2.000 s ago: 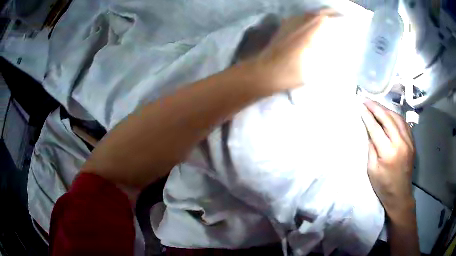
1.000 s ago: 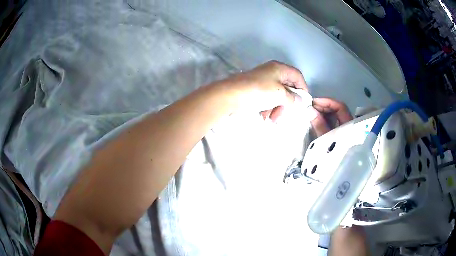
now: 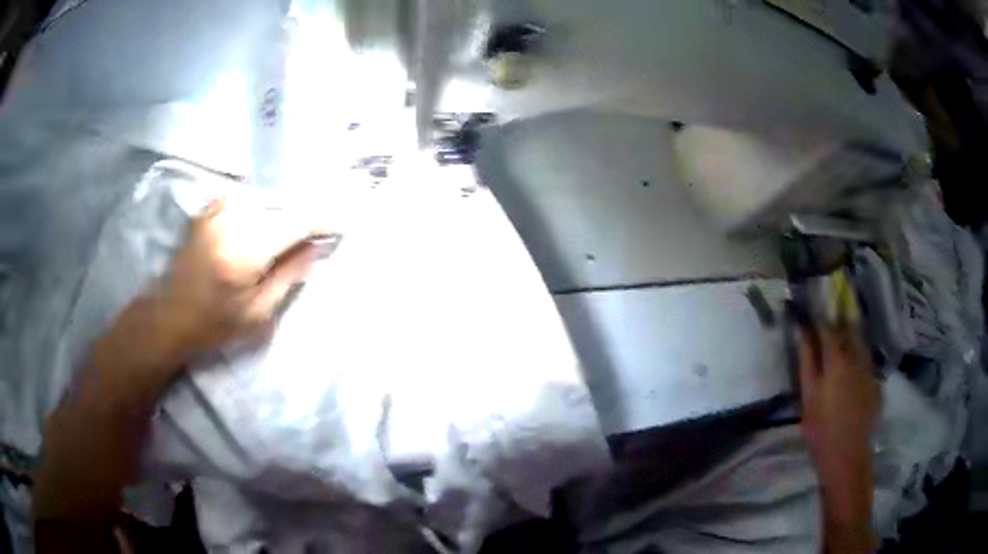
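The pale grey-white garment (image 3: pixel 433 357) lies over the machine table below the needle area and is blown out white under the lamp. My left hand (image 3: pixel 233 276) rests on the cloth at the left, fingers spread; a small dark piece shows at a fingertip. My right hand (image 3: pixel 834 363) is away from the garment at the far right, its fingers among small items with a yellow stick (image 3: pixel 841 294); blur hides whether it grips any. The presser foot area (image 3: pixel 374 168) is washed out by glare. A translucent guard (image 3: pixel 270 119) stands left of it.
The sewing machine head (image 3: pixel 585 65) fills the top, with a cream knob (image 3: pixel 508 71) on it. The white machine table (image 3: pixel 672 352) extends right to a dark front edge. A blurred pale object (image 3: pixel 758 179) is at the upper right. More pale cloth (image 3: pixel 715 492) hangs at the lower right.
The view has swung right. My hands were close together at the cloth beside the machine head; now they are far apart, the left on the garment and the right at the small items.
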